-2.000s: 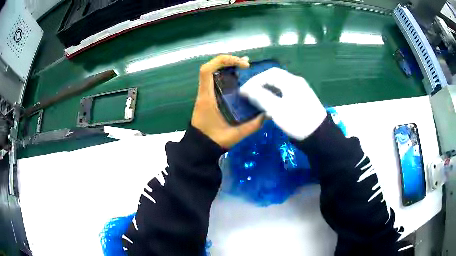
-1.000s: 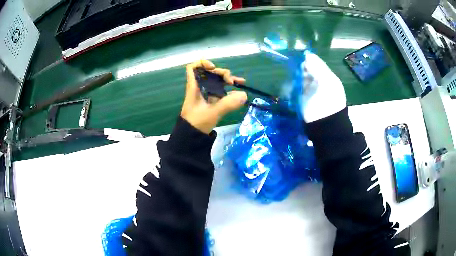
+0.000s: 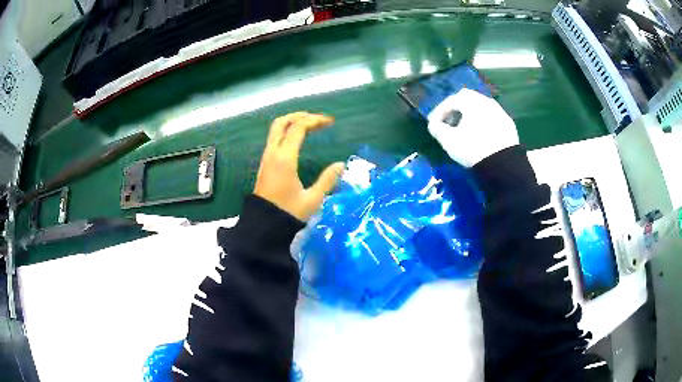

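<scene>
My right hand (image 3: 472, 128), in a white glove, is on the near right part of a dark blue phone mid-frame unit (image 3: 441, 88) over the green belt. Its fingertips are hidden, so the grip on the unit is not clear. My left hand (image 3: 290, 166) is bare and holds nothing, with thumb and fingers spread above the belt's near edge. A crumpled pile of peeled blue film (image 3: 389, 239) lies on the white surface between my forearms.
An empty frame (image 3: 134, 185) and a second one (image 3: 63, 205) lie at the belt's left, beside a dark guide bar (image 3: 97, 166). Black trays (image 3: 149, 37) stand beyond the belt. A glossy phone unit (image 3: 589, 242) lies at right by the machine. More blue film (image 3: 163, 361) is at lower left.
The dark part in my left hand is gone from it and its fingers have opened. My right hand has moved onto the mid-frame unit, which now lies further left. The blue film has joined the pile.
</scene>
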